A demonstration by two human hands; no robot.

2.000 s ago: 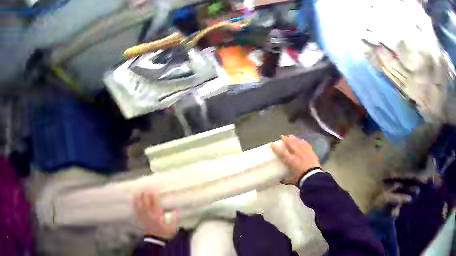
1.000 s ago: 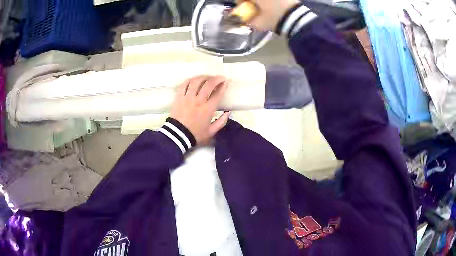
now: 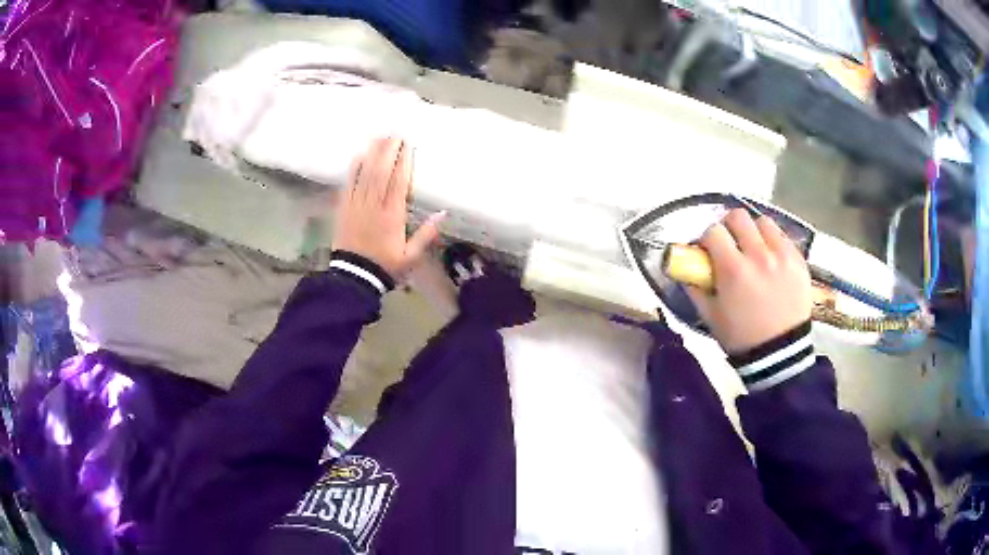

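A washed-out white garment piece (image 3: 477, 163) lies along the narrow pressing board, bunched at its left end. My left hand (image 3: 377, 211) rests flat on the garment near its lower edge, fingers close together, gripping nothing. My right hand (image 3: 754, 276) is closed around the yellow handle of the steam iron (image 3: 678, 222). The iron is over the right part of the board, its tip pointing left; its soleplate contact is hidden. A flat cream panel (image 3: 672, 114) crosses beneath the board and shows on both sides.
Magenta garments (image 3: 81, 108) heap at the upper left. Shiny purple garments (image 3: 98, 434) lie at the lower left, near beige cloth (image 3: 163, 304). A blue crate (image 3: 407, 27) is beyond the board. The hose and coiled line (image 3: 878, 314) trail right from the iron. Light-blue cloth (image 3: 979, 260) hangs at right.
My right hand has brought the iron from beyond the board down over its right part. My left hand now lies further left on the garment. The view has shifted and turned.
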